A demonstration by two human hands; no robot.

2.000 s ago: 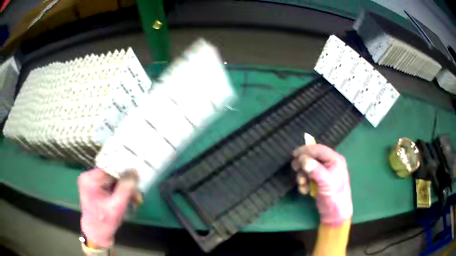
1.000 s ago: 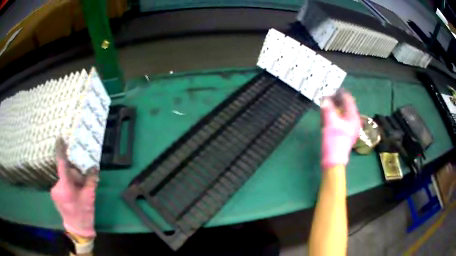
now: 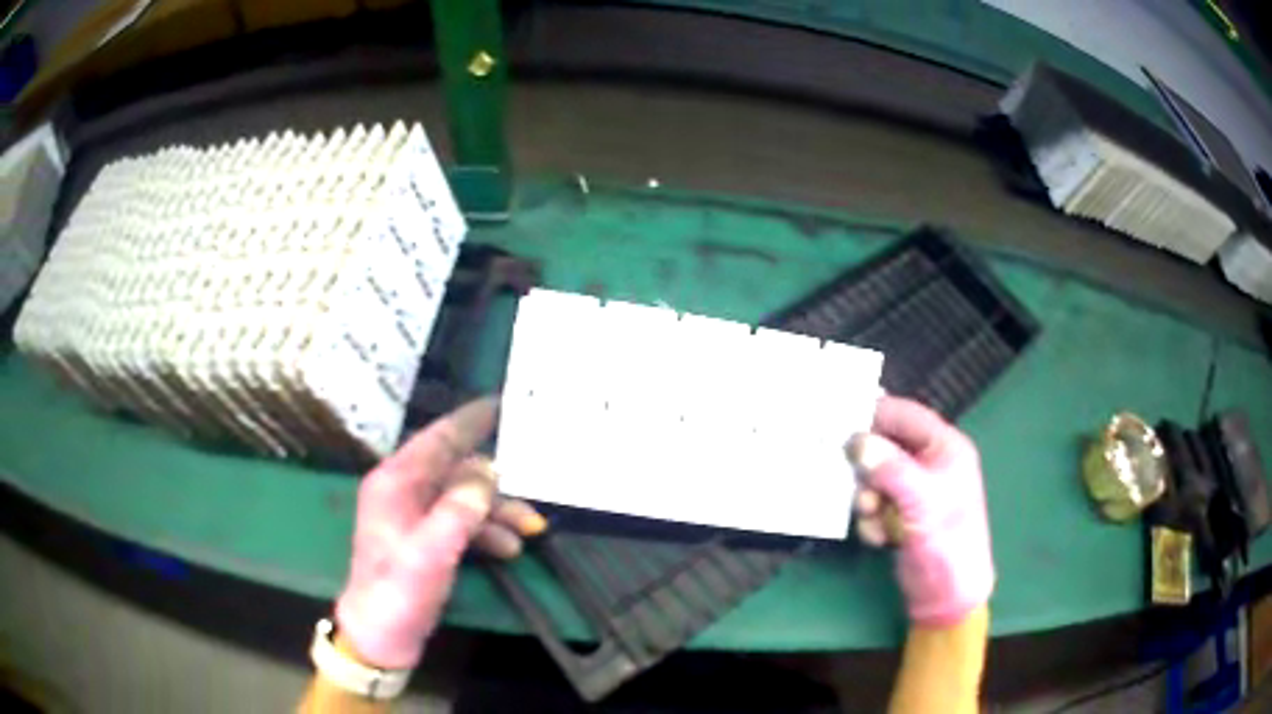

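A white circuit board panel (image 3: 684, 419) is held level above the black slotted rack (image 3: 963, 307), its notched long edge away from me and its face blank under glare. My left hand (image 3: 430, 527), in a pink glove with darker fingertips, grips the panel's left end. My right hand (image 3: 921, 505), gloved in pink, grips its right end. A small yellowish thing shows between the right fingers, mostly hidden. The panel hides the middle of the rack. A thick stack of panels (image 3: 237, 279) stands at the left.
A brass wool pot (image 3: 1124, 466), a black holder (image 3: 1211, 488) and a small yellow block (image 3: 1170, 565) are at the right. More panel stacks (image 3: 1116, 168) lie at the back right. A green upright (image 3: 472, 112) stands behind the green mat (image 3: 670, 244).
The single panel that stood at the rack's far end is now between both my hands, over the rack. My left hand has left the stack and moved right. The view has shifted.
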